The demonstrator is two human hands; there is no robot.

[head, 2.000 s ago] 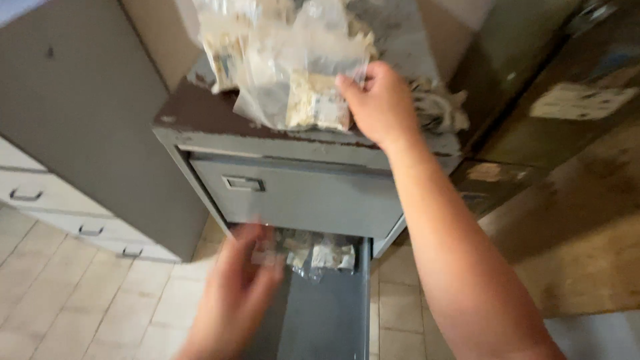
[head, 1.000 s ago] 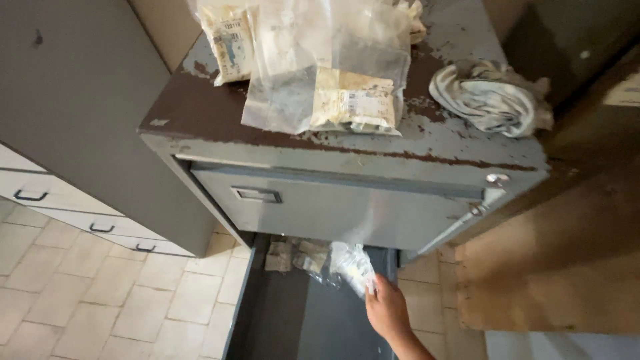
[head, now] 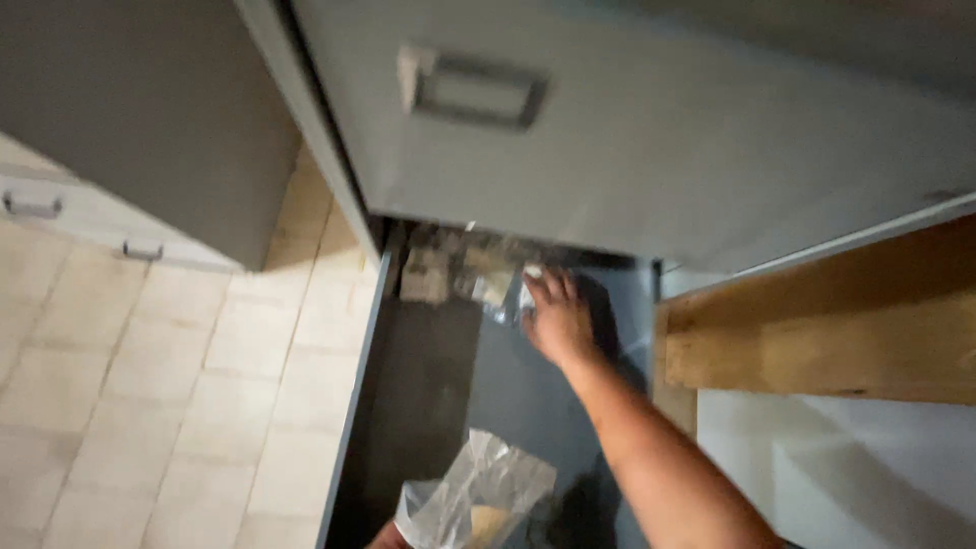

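My right hand (head: 560,316) reaches into the back of an open grey metal drawer (head: 435,366), its fingers on a small whitish packet (head: 528,288); whether they grip it is unclear from blur. Beside it, to the left, lie other small plastic packets (head: 494,290) and a beige packet (head: 425,278). At the bottom edge, my left hand (head: 389,537) is partly cut off by the frame and holds a clear plastic bag (head: 488,488) over the drawer's front part. Something yellowish shows inside the bag.
The closed upper drawer front (head: 610,145) with a metal label holder (head: 476,91) overhangs the open one. A grey cabinet with white drawers (head: 114,221) stands left over floor tiles (head: 175,396). A wooden board (head: 823,328) borders the right side.
The view has moved in closer over the open drawer. My left hand, out of view a second ago, now holds a clear bag. My right hand has moved from the cabinet top into the drawer.
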